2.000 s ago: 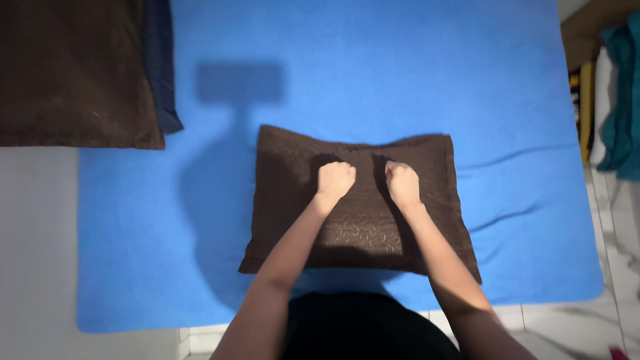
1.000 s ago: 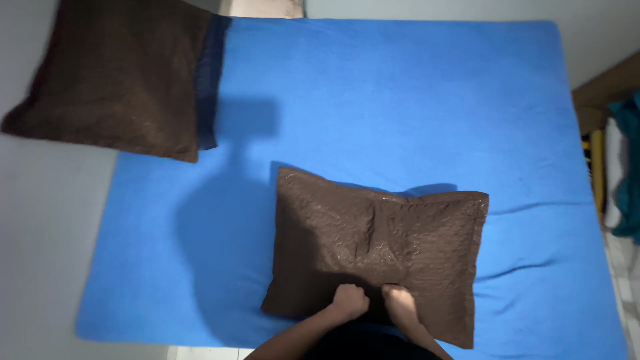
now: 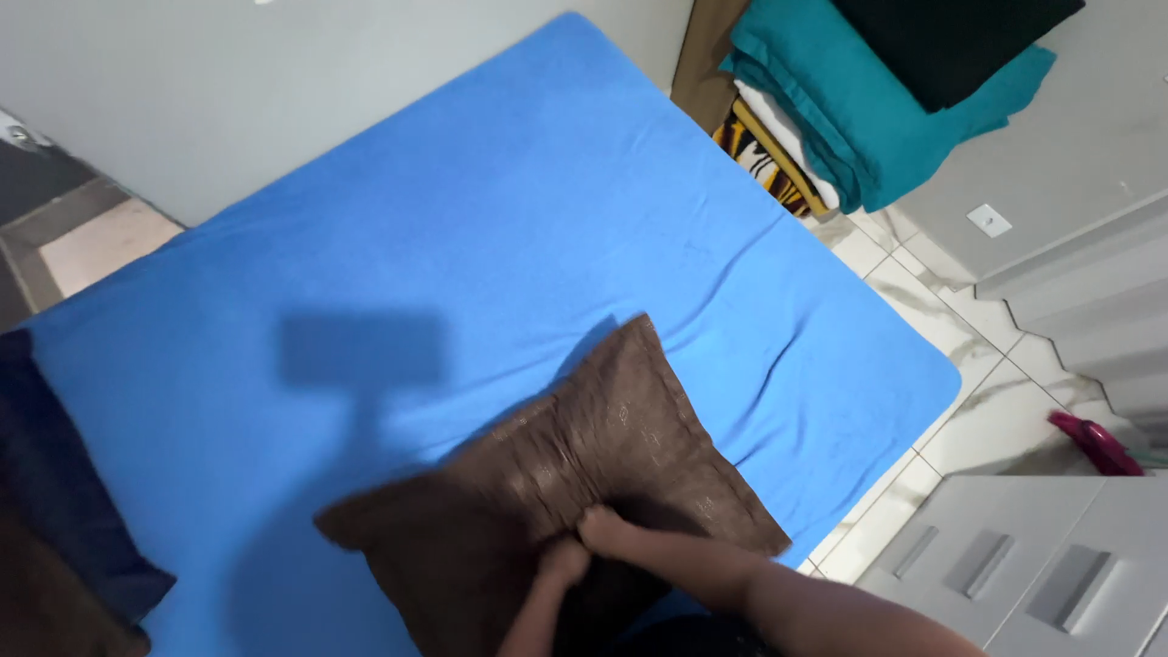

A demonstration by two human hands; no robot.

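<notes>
A brown patterned pillow (image 3: 630, 429) lies at the near edge of a bed with a blue fitted sheet (image 3: 474, 228). Both hands are at the middle of the pillow, close together, with the fabric bunched into creases around them. My left hand (image 3: 564, 558) has curled fingers on the pillow cover. Beside it on the right, my right hand (image 3: 602, 531) is also closed on the cover. The fingertips of both are hidden in the folds. At the lower left are a dark blue pillow (image 3: 64, 474) and a brown pillow (image 3: 46, 584), partly out of view.
Folded teal fabric (image 3: 876, 109) with black cloth (image 3: 958, 41) on top is stacked beyond the bed's right side. A grey drawer unit (image 3: 985, 557) stands at the lower right, near a magenta object (image 3: 1095, 443) on the marble-look tile floor (image 3: 976, 401). A pale wall (image 3: 274, 82) borders the far side.
The view has turned strongly, bringing the drawer unit into sight. The pillow's middle is now gathered into deeper creases around the hands, which stay close together.
</notes>
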